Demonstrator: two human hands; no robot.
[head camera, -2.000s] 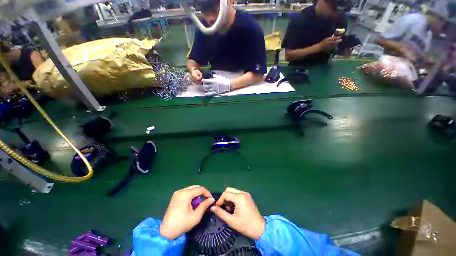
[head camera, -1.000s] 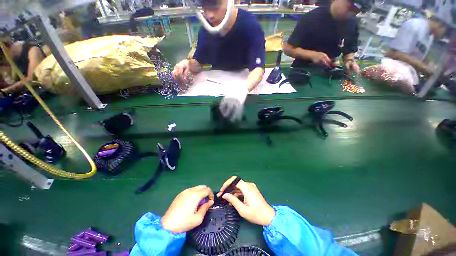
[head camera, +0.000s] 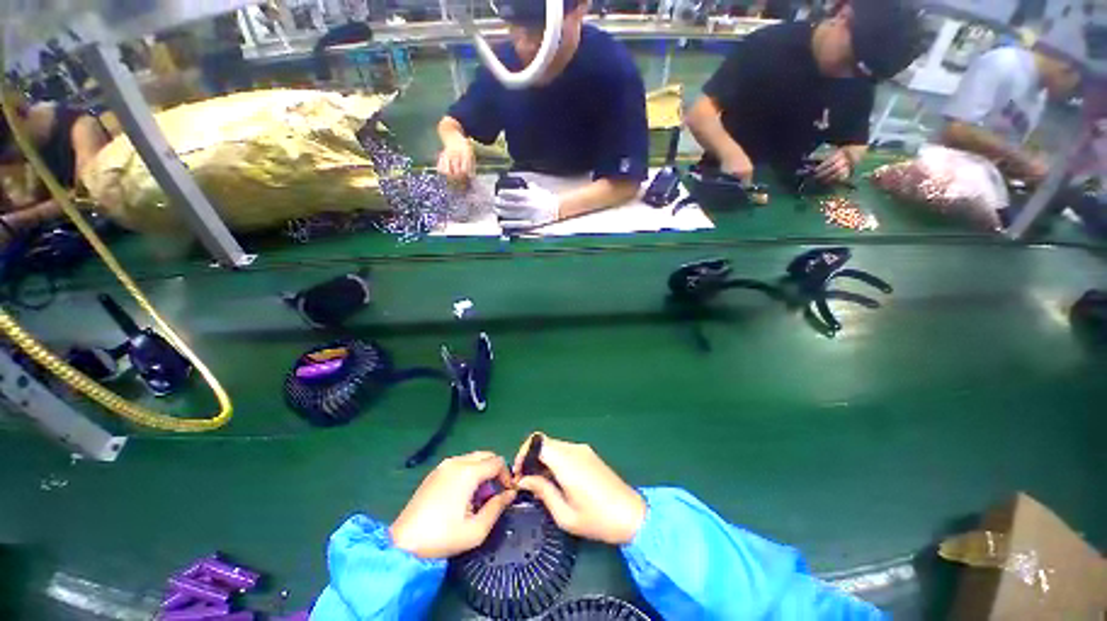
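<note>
A black ribbed fan housing (head camera: 516, 564) lies in front of me at the bottom centre. My left hand (head camera: 455, 503) holds a purple battery cell (head camera: 488, 493) at the housing's far edge, mostly hidden by the fingers. My right hand (head camera: 580, 488) meets it there, thumb and fingers pinched, with a thin black stick-like tool (head camera: 532, 454) held in it. Another black ribbed part (head camera: 597, 610) is cut off by the lower edge. Several loose purple cells (head camera: 209, 587) lie at the lower left.
A housing with a purple cell (head camera: 334, 381) and black curved-leg parts (head camera: 467, 386) lie on the green belt (head camera: 728, 425). An open carton (head camera: 1026, 564) stands at right. A yellow cable (head camera: 121, 419) hangs at left. People work opposite beside a yellow sack (head camera: 243, 158).
The belt's parts have shifted right. My hands stay at the housing's far edge; the black tool in my right hand now stands more upright. The gloved hand opposite has drawn back from the belt.
</note>
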